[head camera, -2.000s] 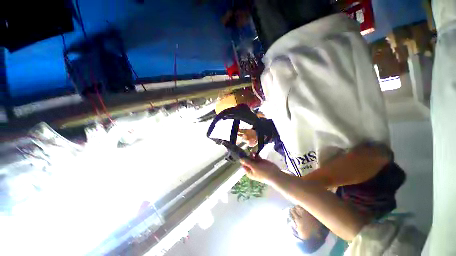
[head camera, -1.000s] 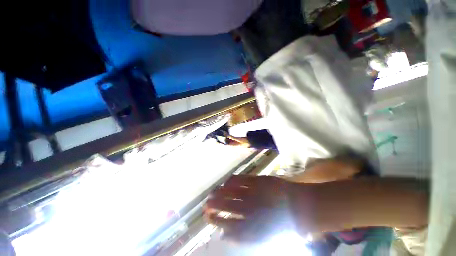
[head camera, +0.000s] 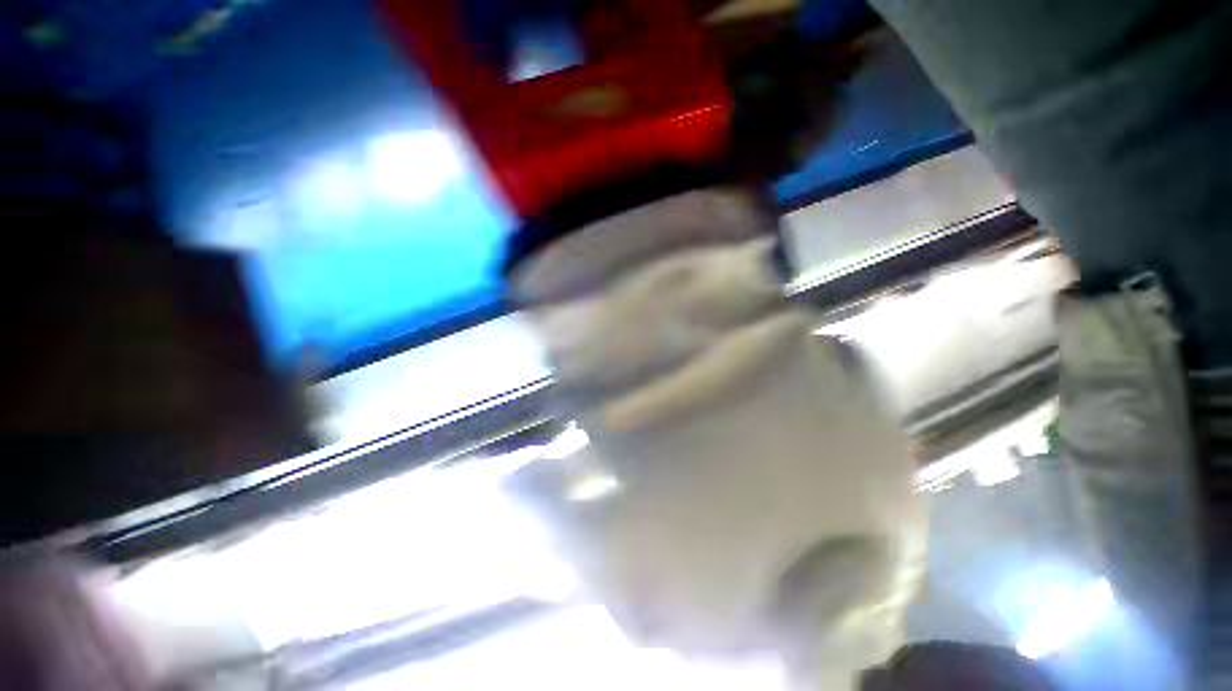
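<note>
Neither of my hands can be made out. Nearest in front is a long bench (head camera: 392, 533), washed out by white glare and running diagonally from lower left to upper right. Small things on it cannot be told apart. A blurred person in pale cream clothing (head camera: 743, 473) fills the middle and hides part of the bench. Bright red material (head camera: 608, 135) shows directly above the pale clothing.
Grey-green cloth (head camera: 1094, 149) fills the upper right, with a pale sleeve-like shape (head camera: 1128, 459) below it. A large dark block (head camera: 122, 365) stands at the left. A blurred pinkish shape (head camera: 61, 634) is at the lower left. Blue surface (head camera: 365, 257) lies behind.
The view has swung. The bare forearm and hand across the lower middle are gone from view. The pale-clothed figure and red material now fill the middle, and the dark block is at the left.
</note>
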